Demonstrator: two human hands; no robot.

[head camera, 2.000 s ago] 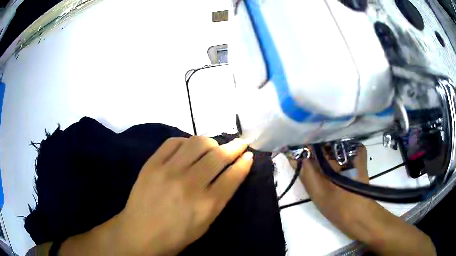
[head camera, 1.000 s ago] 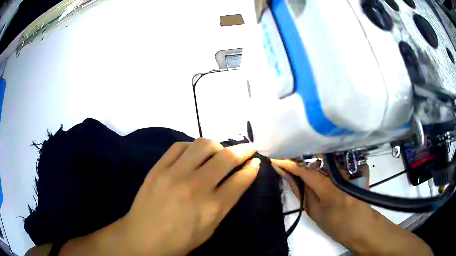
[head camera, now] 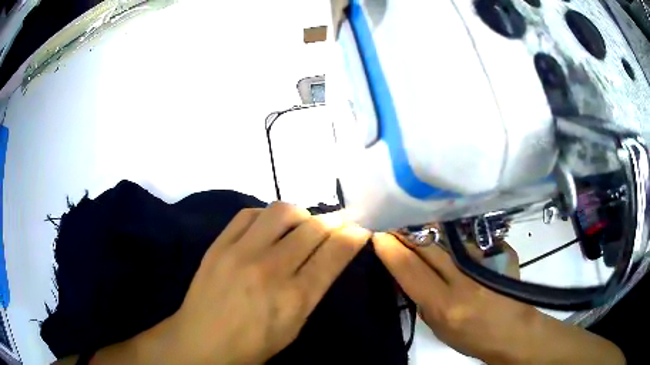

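A large black cloth (head camera: pixel 142 264) with a frayed left edge lies on the white table. My left hand (head camera: pixel 264 278) lies on it, fingers bent, fingertips at the cloth's edge under the machine head. My right hand (head camera: pixel 456 292) is beside the cloth's right edge, its fingertips meeting the left fingertips at the cloth. A narrow black strip (head camera: pixel 410 324) hangs in a loop at the right edge. The white sewing machine head (head camera: pixel 449 100) with a blue stripe hides the needle area. What the fingertips pinch is partly hidden.
The machine bed plate (head camera: pixel 303 150) has a thin dark outline. A dark glossy guard (head camera: pixel 513 286) curves in front of the head, over my right hand. A black smartphone (head camera: pixel 590 232) shows behind it at the right. A brown patch (head camera: pixel 315 34) is on the table.
My right hand has moved left to the cloth's edge and its fingertips now meet my left fingertips. The black strip's loop shows less. The left hand has shifted slightly.
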